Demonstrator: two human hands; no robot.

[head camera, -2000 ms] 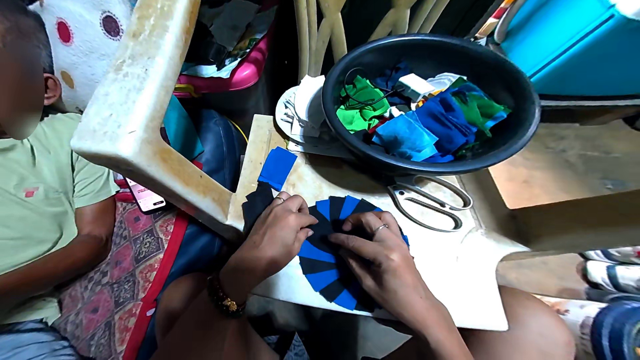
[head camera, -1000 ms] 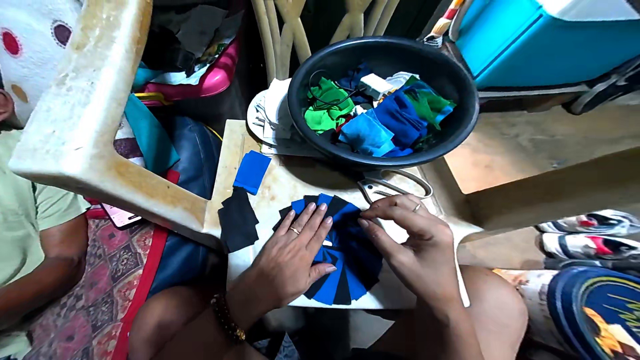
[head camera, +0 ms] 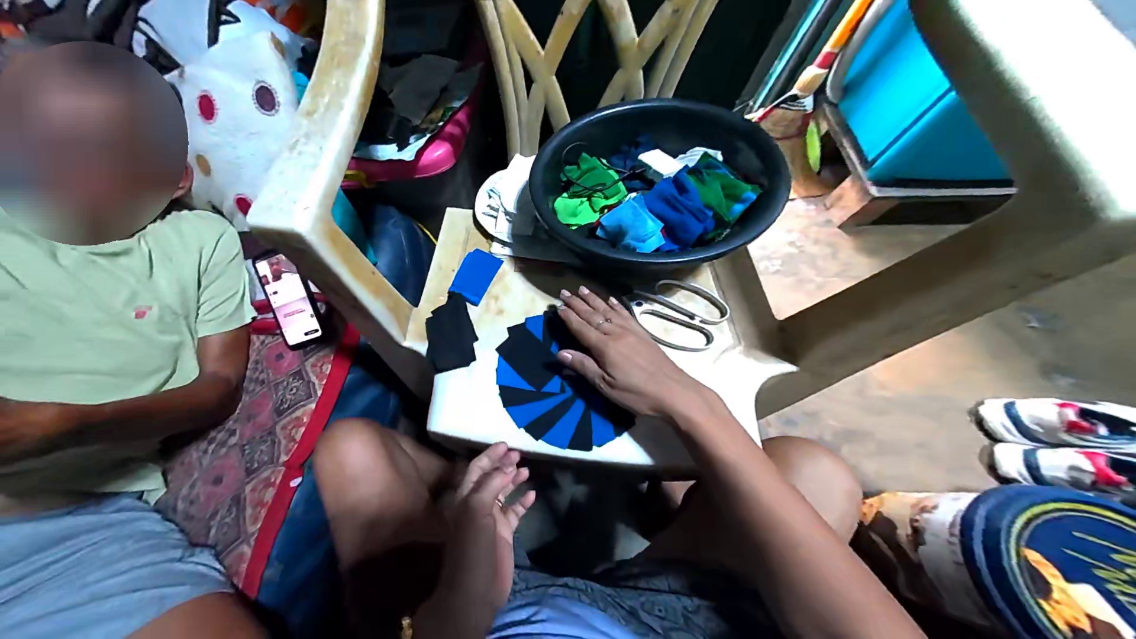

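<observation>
On the white plastic chair seat (head camera: 461,413) lies a round fan of overlapping blue and black fabric pieces (head camera: 541,404). My right hand (head camera: 617,351) rests flat over the fan's upper right part, fingers spread. Off the seat's front edge, my left hand (head camera: 493,497) is raised with nothing in it. Left of the fan are a stack of black fabric pieces (head camera: 451,335) and a blue fabric piece (head camera: 476,276). Scissors with metal handles (head camera: 679,315) lie beside my right hand, their blades hidden. Behind them stands a black basin (head camera: 661,253) holding green, blue and white cloth scraps (head camera: 679,209).
A person (head camera: 106,355) sits close at the left, beside a lit phone (head camera: 290,302). The chair's armrests (head camera: 311,177) rise on both sides. A pink container (head camera: 435,155) with dark scraps stands behind; shoes (head camera: 1056,422) are on the floor at right.
My left hand has come off the fan and back past the seat's front edge. The right hand has moved from the fan's right side to lie flat on it. The view has shifted.
</observation>
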